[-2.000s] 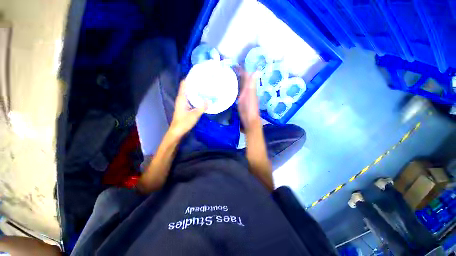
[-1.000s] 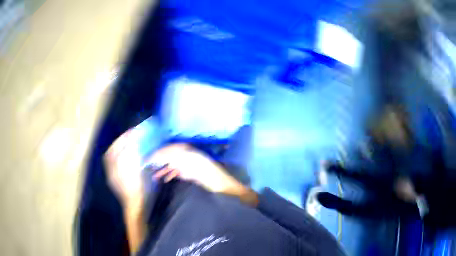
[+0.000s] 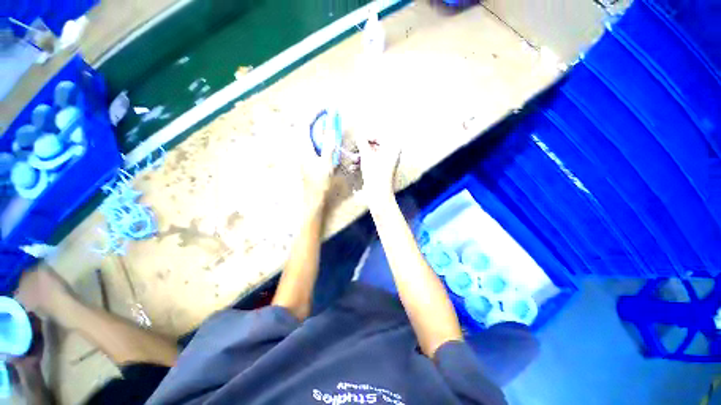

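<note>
A pale blue hat-shaped piece (image 3: 327, 136) with a darker blue curved edge is over the tan bench (image 3: 229, 198). My left hand (image 3: 318, 172) holds its lower edge. My right hand (image 3: 380, 164) is just right of the piece, over the bench. It is washed out by glare, so I cannot tell whether its fingers hold anything. The lined blue tray (image 3: 565, 294) sits low to the right, with several pale blue pieces in it.
A tangled cord heap (image 3: 130, 217) lies on the bench's left. A blue bin (image 3: 99, 142) of pale pieces stands beyond. A neighbour's hand (image 3: 49, 297) is lower left. A white bottle (image 3: 374, 33) is at the back. Stacked blue totes (image 3: 617, 150) rise right.
The view has swung from the tray and floor to the bench. My hands have moved from over my lap to over the bench. The round white piece held earlier is no longer recognisable in my hands.
</note>
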